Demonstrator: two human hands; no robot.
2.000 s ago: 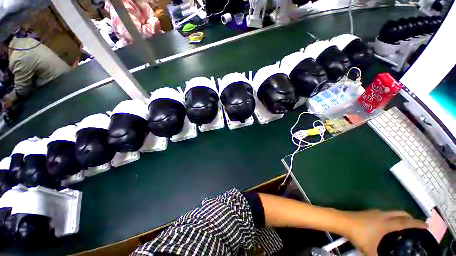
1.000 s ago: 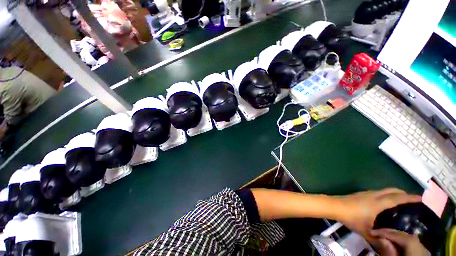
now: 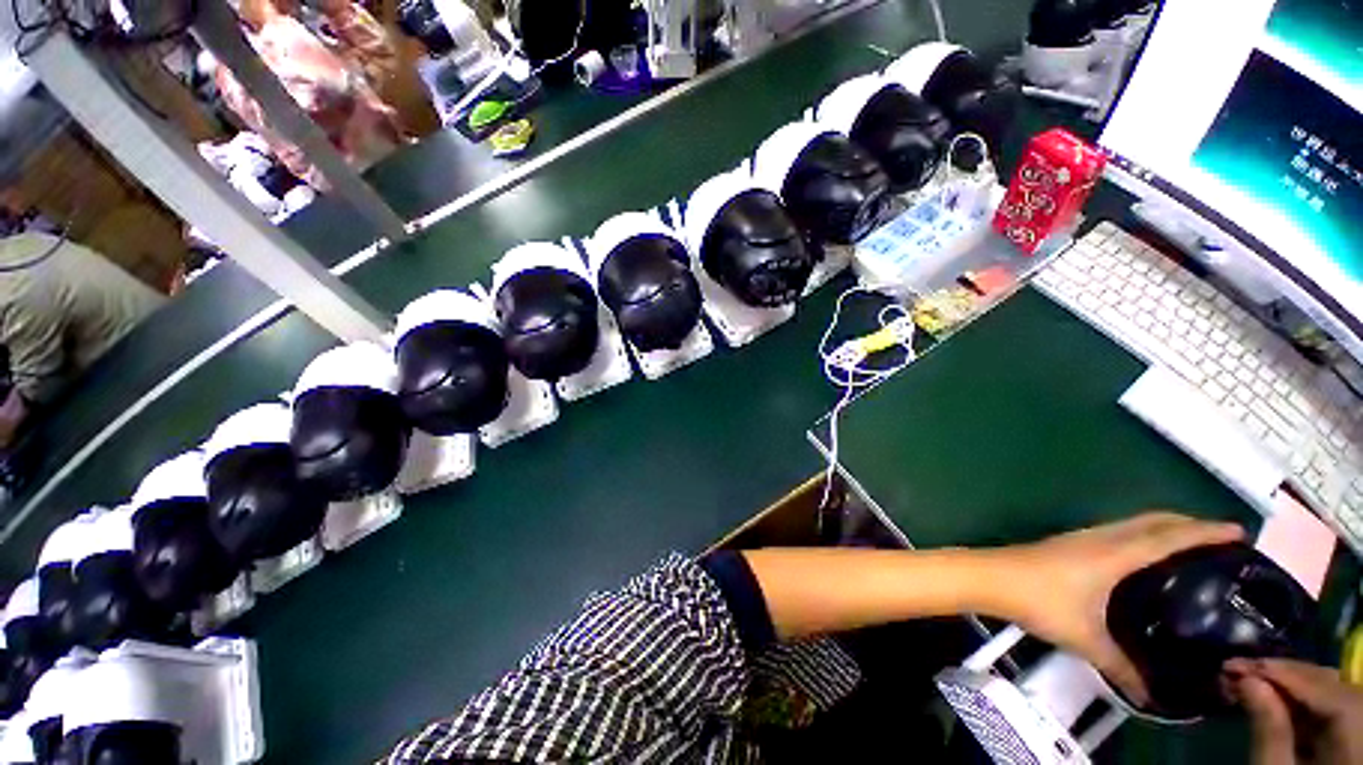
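Observation:
A PTZ dome camera with a glossy black ball (image 3: 1214, 620) lies at the lower right, near the picture's edge. Part of its white bracket (image 3: 1017, 717) shows below and left of the ball. My left hand (image 3: 1099, 590) is spread around the left and upper side of the ball and holds it. My right hand (image 3: 1297, 710) is cut off by the edge; its fingertips touch the ball's lower right. Whether they pinch anything small cannot be told.
Many white-and-black cameras (image 3: 650, 292) stand in a curved row on the green bench. A white cable (image 3: 867, 351), parts box (image 3: 927, 239), red box (image 3: 1049, 191), keyboard (image 3: 1196, 336) and monitor (image 3: 1286, 135) are beyond the desk. A person's sleeve (image 3: 68, 299) shows far left.
My right hand has come into view at the ball's lower right. My left hand stays on the ball, which now shows more fully. The view has shifted and turned slightly.

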